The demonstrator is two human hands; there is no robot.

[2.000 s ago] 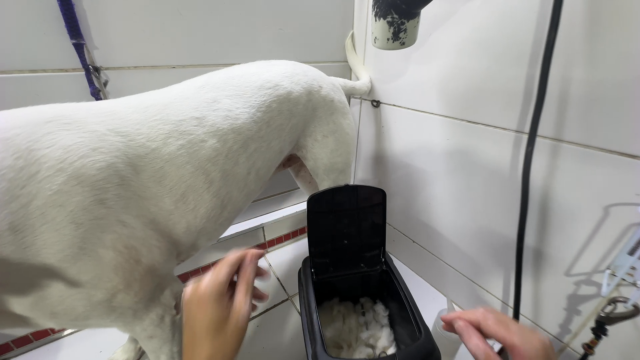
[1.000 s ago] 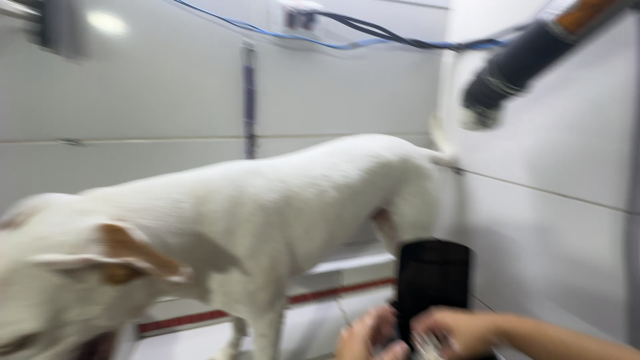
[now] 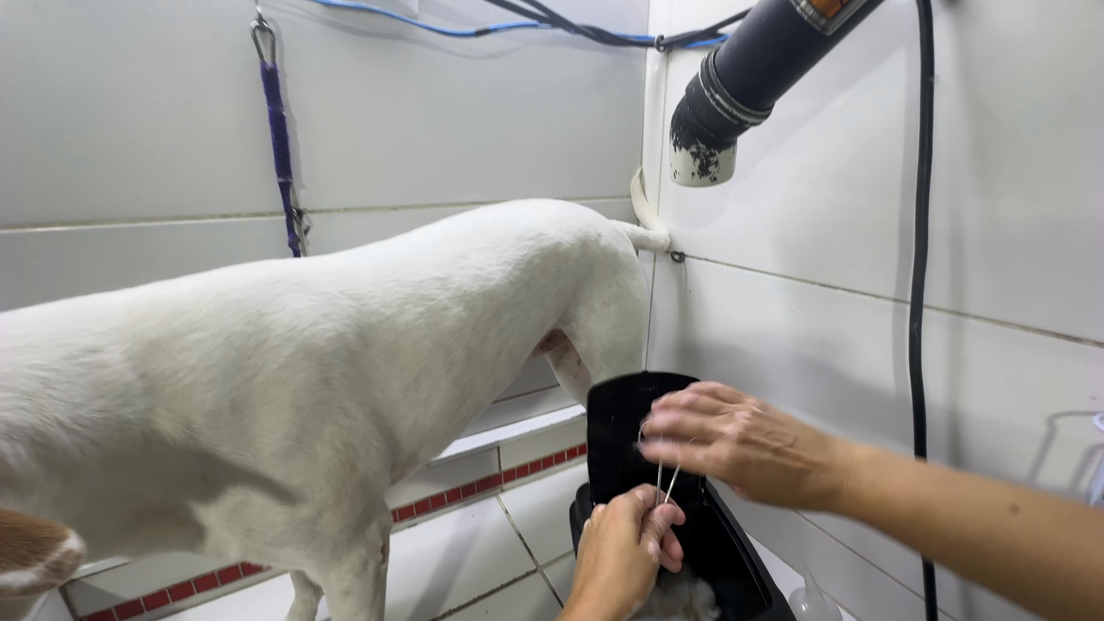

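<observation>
My left hand (image 3: 625,543) holds a thin metal tool (image 3: 670,483), which looks like a hemostat or scissors; the blurred view does not settle which. Just above it my right hand (image 3: 733,440) has its fingers spread at the tool's upper end; whether it grips the tool cannot be told. Both hands are over a black plastic bin (image 3: 750,561) with its lid (image 3: 617,431) raised. Inside lies white fluffy material (image 3: 681,595), like cotton or fur. A white dog (image 3: 345,345) stands to the left, its rump near the wall corner and its brown ear at the lower left edge.
A purple leash (image 3: 278,147) hangs from a carabiner on the back wall. A dark dryer nozzle (image 3: 716,121) points down at upper right, beside a black cable (image 3: 921,302). A translucent bottle (image 3: 811,599) stands right of the bin. Blue and black cables (image 3: 552,21) cross above.
My hands were apart on either side of the bin two seconds ago; now they are together over it, with a metal tool between them. The dog's head has mostly left the view.
</observation>
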